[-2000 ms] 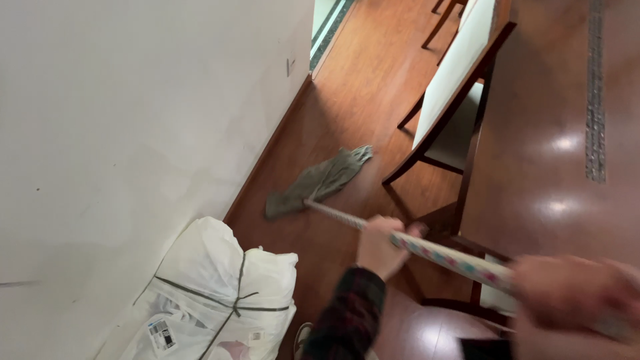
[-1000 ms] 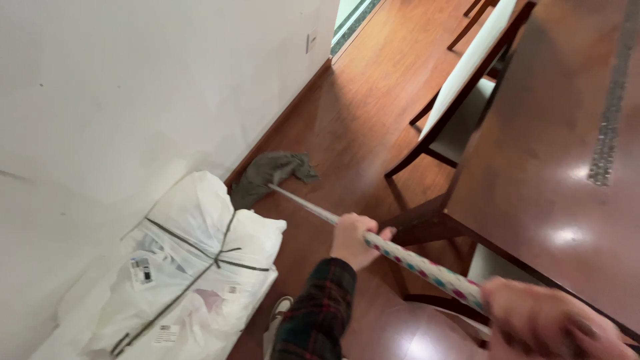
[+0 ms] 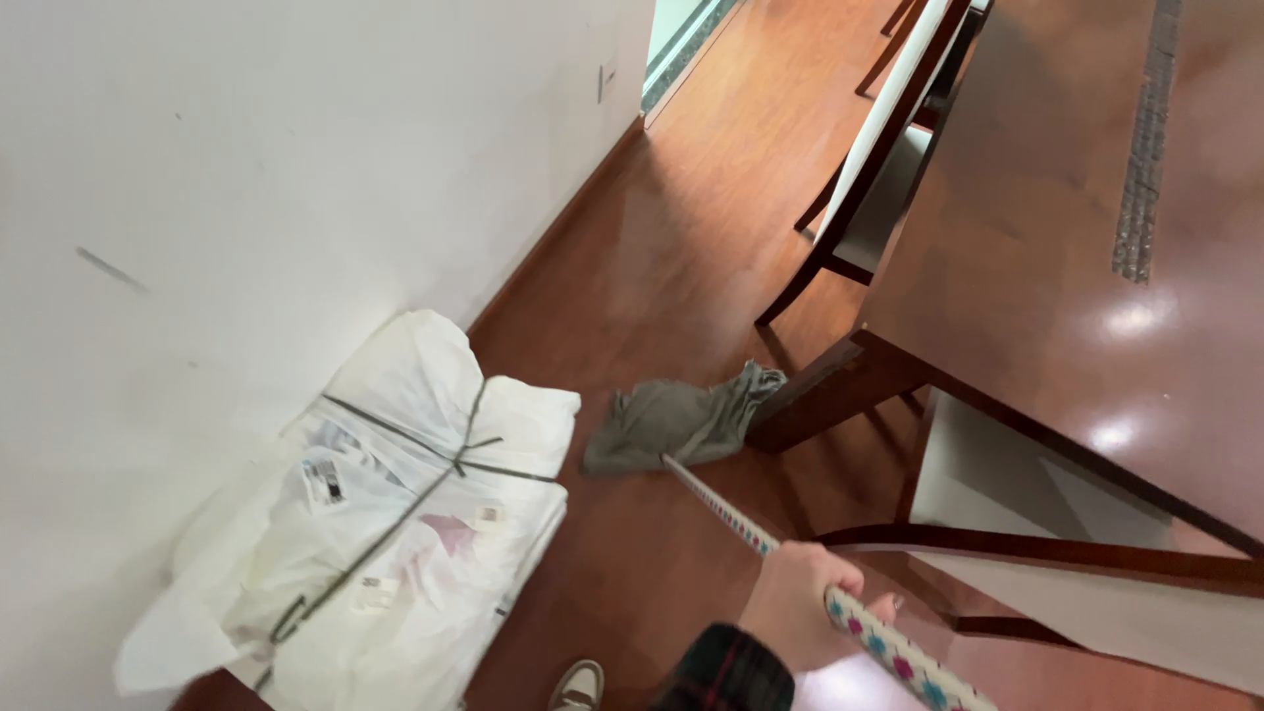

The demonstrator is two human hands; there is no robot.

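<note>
My left hand (image 3: 805, 602), with a dark plaid sleeve at the wrist, is closed around a pale pole (image 3: 904, 662) patterned with coloured flowers. The pole slants from the lower right up to a grey-green cloth mop head (image 3: 681, 420), which lies spread on the wooden floor. One end of the cloth lies against or right beside the table leg (image 3: 815, 395); its other end is near a white wrapped bundle (image 3: 425, 543) tied with dark cord. My right hand is out of view.
A dark wooden table (image 3: 1037, 197) fills the right side. One chair (image 3: 879, 197) stands along its far side, another (image 3: 1037, 484) at the near end. The white wall (image 3: 296, 178) runs along the left. A shoe (image 3: 578, 683) shows at the bottom edge.
The mop head has moved from beside the wall, behind the bundle, across the floor to the table leg. My right hand, on the pole in both earlier frames, has left the view.
</note>
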